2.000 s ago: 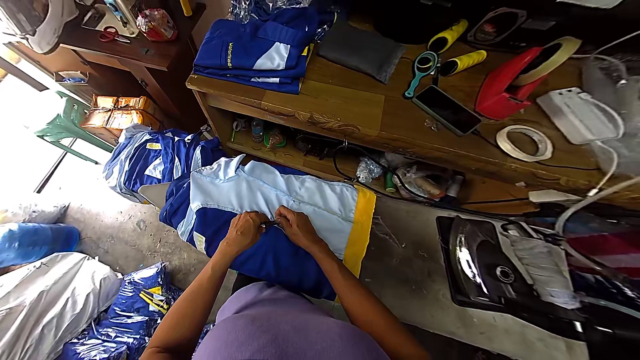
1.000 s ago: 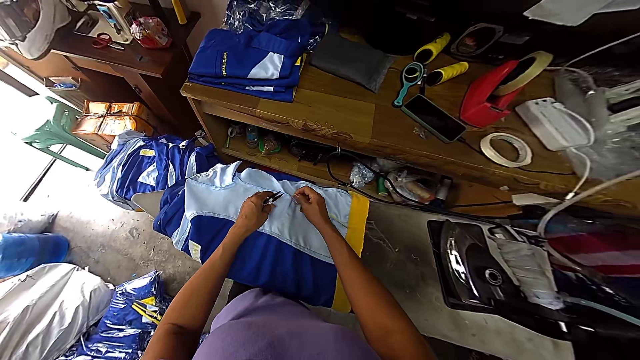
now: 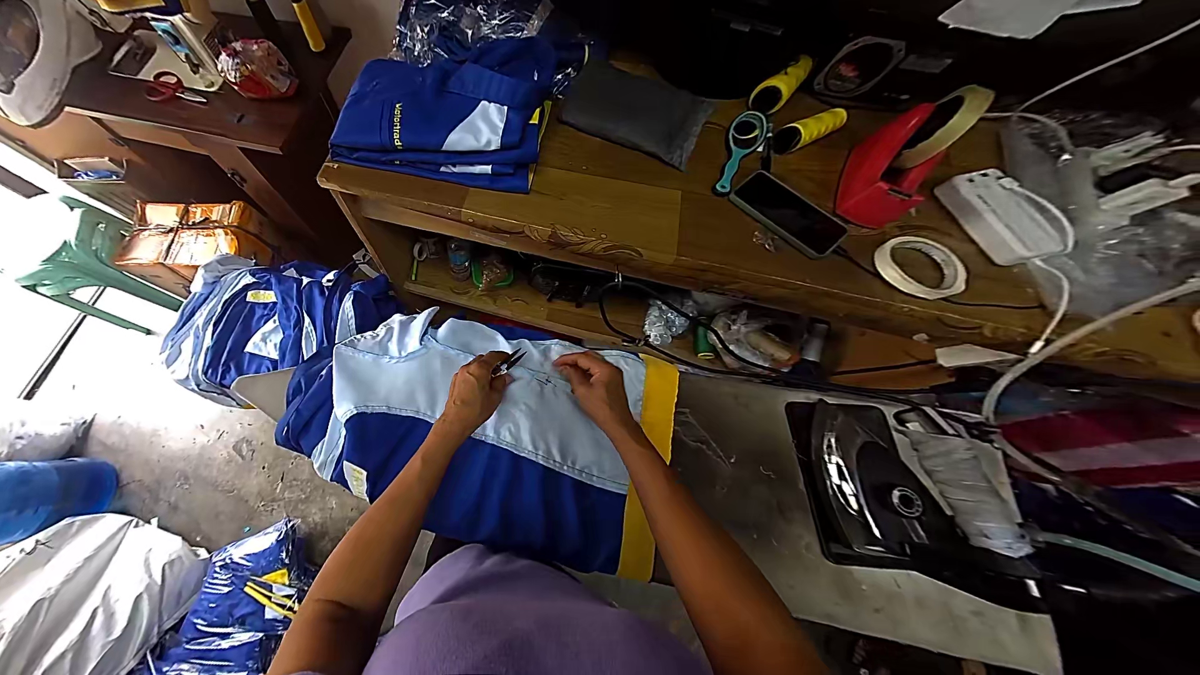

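A garment (image 3: 487,403) in light blue and dark blue, with a yellow hem band on its right, lies spread before me. My left hand (image 3: 476,392) rests over its light blue part and holds small dark thread snips (image 3: 508,362), tips pointing up and right. Just to the right, my right hand (image 3: 594,386) is over the same light blue cloth, its thumb and fingertips pinched together; whether a thread is between them cannot be made out. Small dark marks or thread bits show on the cloth between the hands.
A steam iron (image 3: 872,487) stands right of the garment. The wooden bench (image 3: 600,202) beyond bears folded uniforms (image 3: 441,122), a phone (image 3: 787,214), masking tape (image 3: 920,267) and a red tape dispenser (image 3: 881,169). More garments (image 3: 272,323) are piled at left; black cables hang along the bench front.
Two seconds ago both hands were close together near the border of the light and dark blue cloth. They have moved up onto the light blue part and stand farther apart.
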